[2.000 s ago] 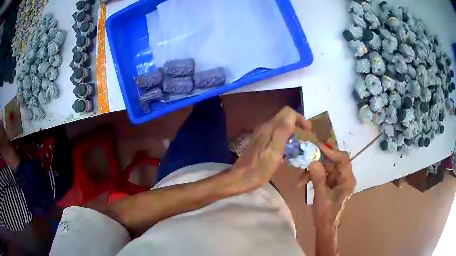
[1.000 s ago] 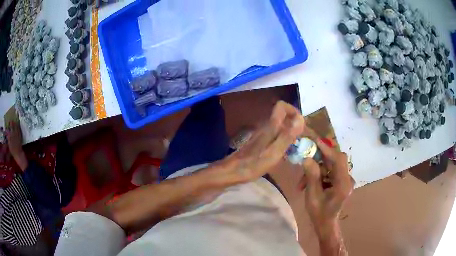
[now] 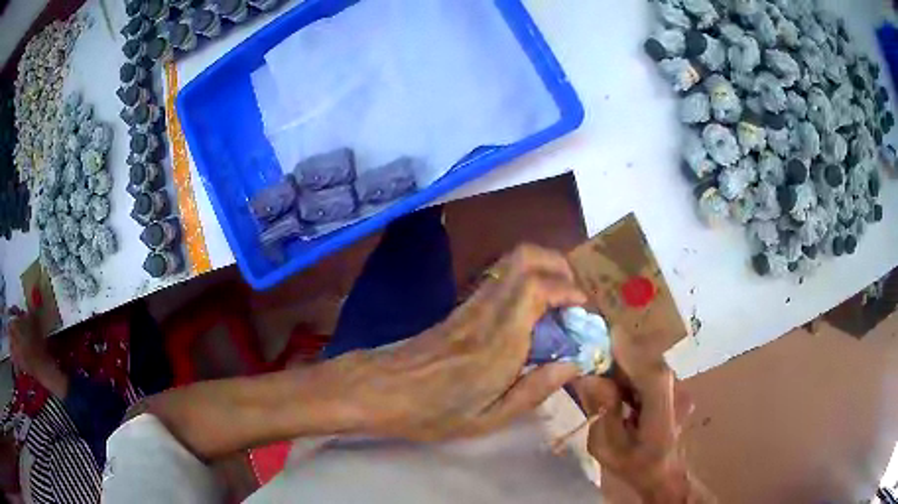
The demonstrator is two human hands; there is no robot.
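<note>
My left hand (image 3: 473, 349) is closed around a purple-grey body piece (image 3: 549, 340). A whitish-grey lumpy head piece (image 3: 588, 337) sits against the body piece's right end. My right hand (image 3: 635, 418) is just below and right of the head piece, fingers curled. A thin pale stick (image 3: 576, 431) shows at its fingers. Whether the right fingertips touch the head piece is unclear. A brown glue board (image 3: 615, 256) with a red spot (image 3: 638, 291) lies at the table edge beyond the hands.
A blue tray (image 3: 222, 212) holds several purple-grey body pieces (image 3: 327, 187) and a white liner. Head pieces (image 3: 778, 128) are heaped at right. Rows of assembled figurines (image 3: 148, 167) stand left of an orange strip (image 3: 185, 177). Another person's hand (image 3: 34, 349) is at far left.
My left hand has turned and shows more of the held piece. My right hand has moved down and away, uncovering the board and red spot. The view has shifted.
</note>
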